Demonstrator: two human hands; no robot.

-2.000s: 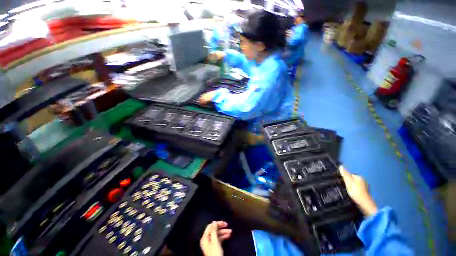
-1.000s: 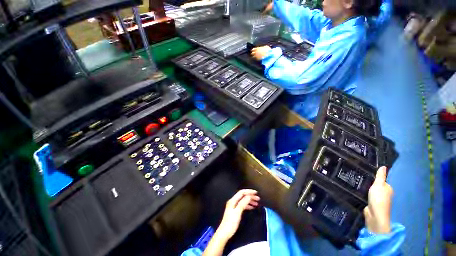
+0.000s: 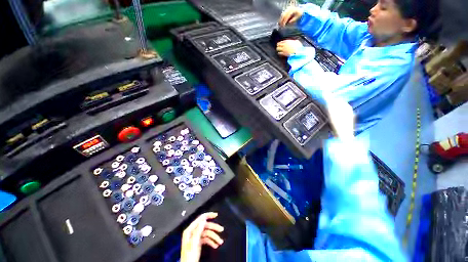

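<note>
A black foam tray (image 3: 191, 45) with several phone bodies (image 3: 284, 100) in its slots lies on the bench at the upper middle. My right hand (image 3: 341, 118) is blurred beside the tray's near right end; its fingers are unclear, and I cannot tell whether it grips anything. My left hand (image 3: 200, 236) is low at the front, below the parts tray, empty with its fingers apart. The black parts tray (image 3: 172, 225) holds many blue and white lens rings (image 3: 187, 162) in two compartments. Another foam tray (image 3: 390, 187) is mostly hidden behind my right sleeve.
The press (image 3: 120, 94) stands at the left, with green buttons (image 3: 30, 187), a red stop button (image 3: 129, 134) and a timer display (image 3: 92, 145). A blue-lined waste carton (image 3: 267, 189) is between bench and sleeve. A person (image 3: 354, 66) works at the upper right. A dark panel (image 3: 218, 121) lies behind the parts tray.
My right hand has left the near side of the tray at the right and moved up and left to the bench tray. My left hand has shifted left and lower in view.
</note>
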